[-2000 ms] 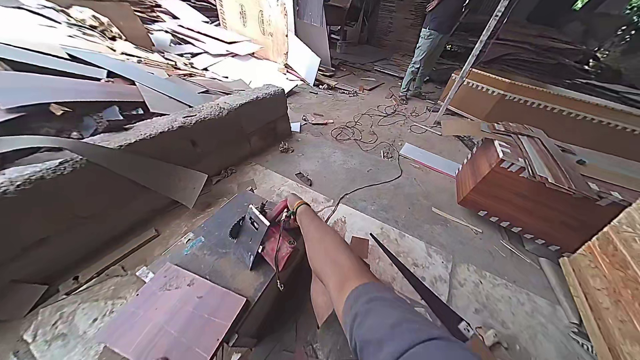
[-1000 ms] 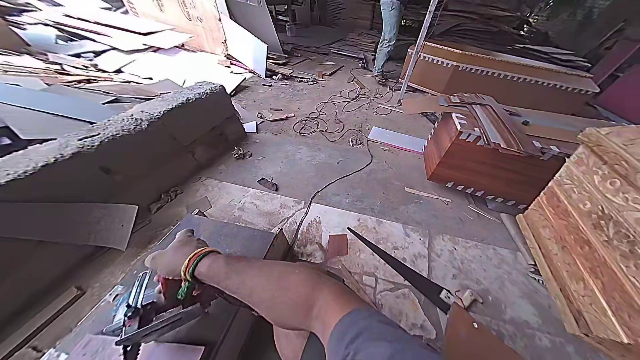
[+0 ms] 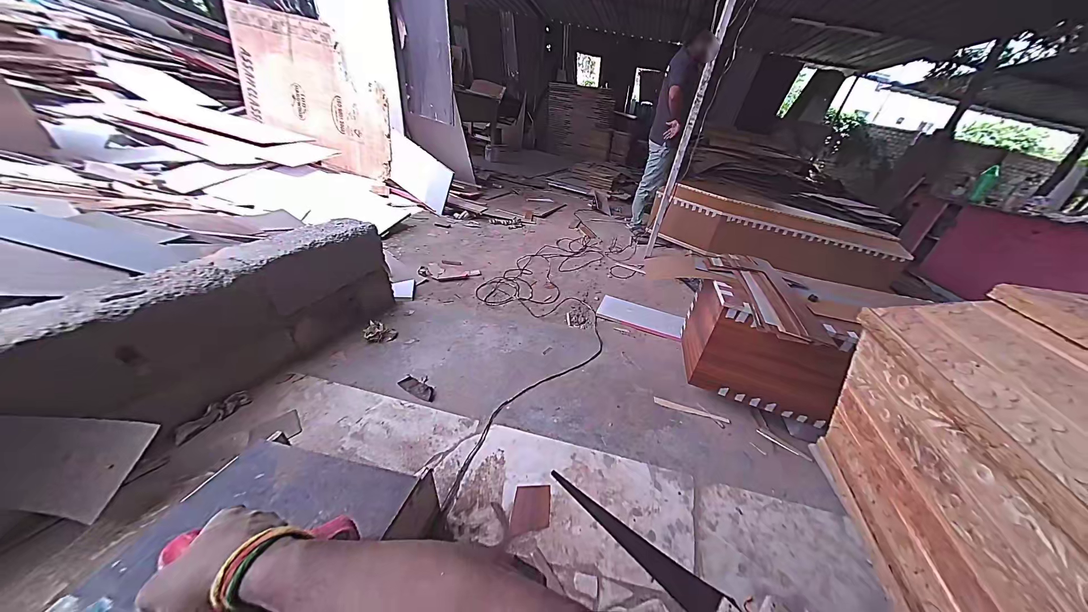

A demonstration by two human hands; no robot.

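My right hand (image 3: 208, 552), with a green, yellow and red band at the wrist, is at the lower left, closed around a red power tool (image 3: 338, 528). Parts of the tool's red body show on both sides of the hand; its underside is hidden. Hand and tool are over a dark grey, box-like work surface (image 3: 297, 484). My left hand is out of the frame. To the right of my forearm, a handsaw's dark, tapering blade (image 3: 637, 544) lies across pale slabs, beside a small reddish-brown board piece (image 3: 530, 508).
A dark cable (image 3: 544, 374) runs across the floor to a tangle. A low concrete wall (image 3: 212, 314) stands left, sheet scraps behind it. Right are a reddish-brown wooden box (image 3: 756, 365) and a carved wooden stack (image 3: 960, 425). A person (image 3: 667, 127) stands by a slanted pole (image 3: 690, 136).
The view has tilted up. The red tool's metal parts, visible earlier, are now out of sight under my right hand and below the frame edge. My hand stays on the tool.
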